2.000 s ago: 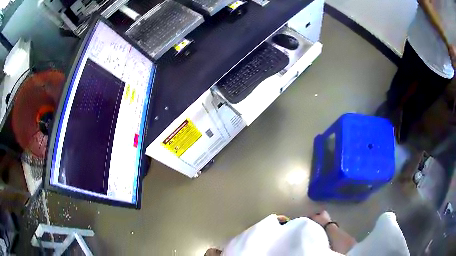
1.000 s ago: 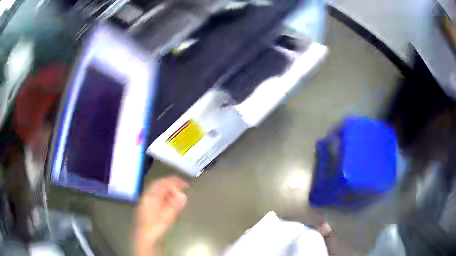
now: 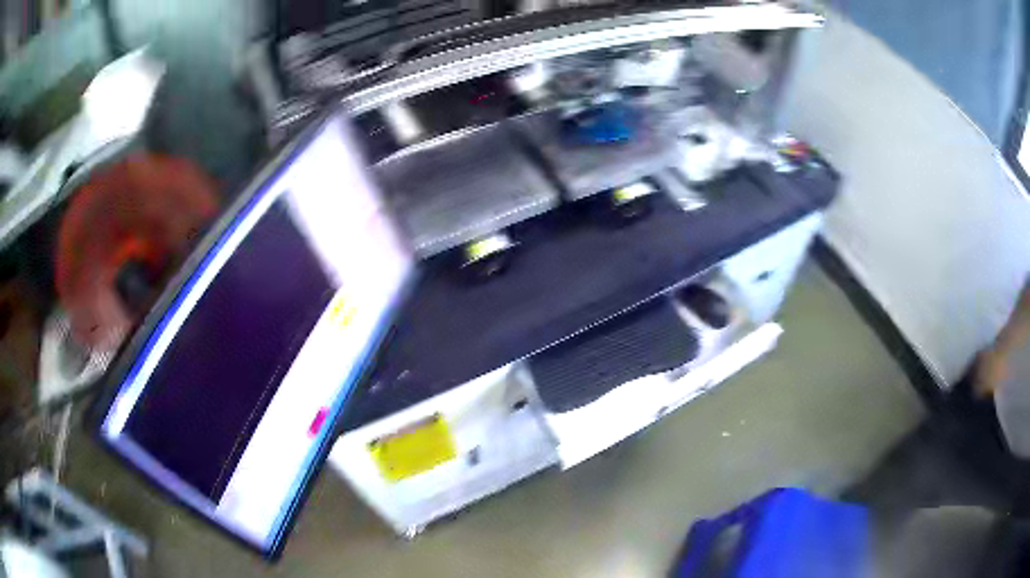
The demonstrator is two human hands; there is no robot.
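Note:
Neither of my hands is in the picture. Nearest in front is the large monitor (image 3: 254, 350), tilted, at the left. Right of it stands the white machine bench with a dark top (image 3: 565, 282). Its pull-out drawer (image 3: 666, 401) holds a black keyboard (image 3: 616, 356) and a small black mouse (image 3: 703, 305). Two grey metal plates (image 3: 469, 186) lie at the back of the bench, with a blue round part (image 3: 604, 122) over the right one. The picture is blurred.
A blue plastic stool (image 3: 791, 536) is cut off by the bottom edge. A person's arm (image 3: 1000, 350) and dark clothing show at the right. An orange-red fan (image 3: 130, 265) stands behind the monitor at the left. A white panel (image 3: 904, 192) stands right of the bench.
The view has tilted up, so the bench, monitor and stool sit lower and more of the machine's back shows. The hand seen below the monitor and the white cloth have left the picture.

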